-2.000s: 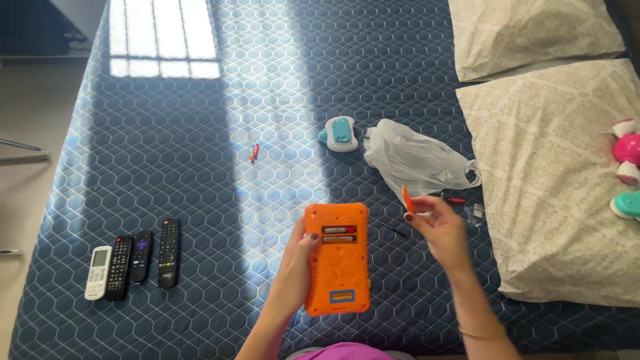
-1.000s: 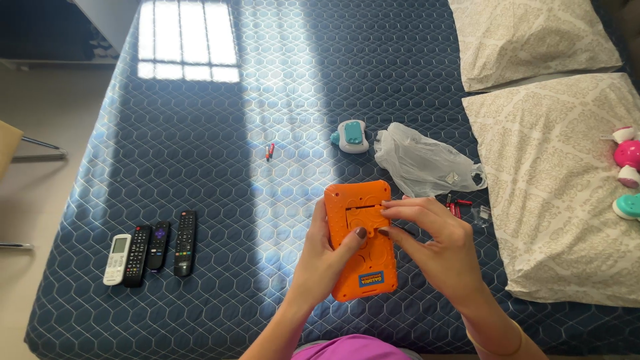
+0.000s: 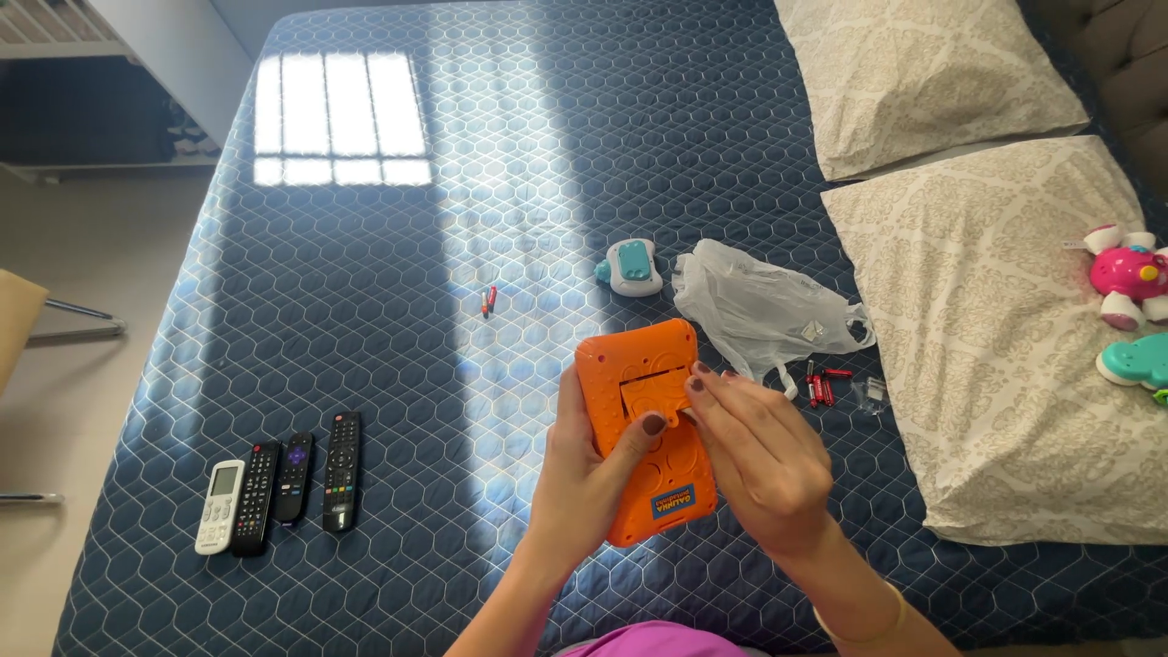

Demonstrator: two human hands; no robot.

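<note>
An orange plastic toy [image 3: 671,461] is held back side up above the bed. My left hand [image 3: 584,465] grips its left edge, with the thumb near the lower edge of the battery cover. The orange battery cover [image 3: 652,392] lies over the compartment, slightly askew, with dark gaps along its top and left edges. My right hand [image 3: 762,447] has its fingers on the cover's right side. Whether the cover is latched cannot be told, and the batteries are hidden. Right of the toy, several red batteries [image 3: 821,388] lie on the quilt.
Several remote controls [image 3: 342,470] lie at the left on the blue quilted bedspread [image 3: 383,274]. Two small batteries [image 3: 489,300], a white and teal toy [image 3: 631,266] and a plastic bag [image 3: 757,306] lie beyond my hands. Pillows [image 3: 1013,347] and a pink toy [image 3: 1130,274] are at the right.
My right hand has brought the orange cover from beside the toy onto the battery compartment. The batteries seen inside it earlier are now covered.
</note>
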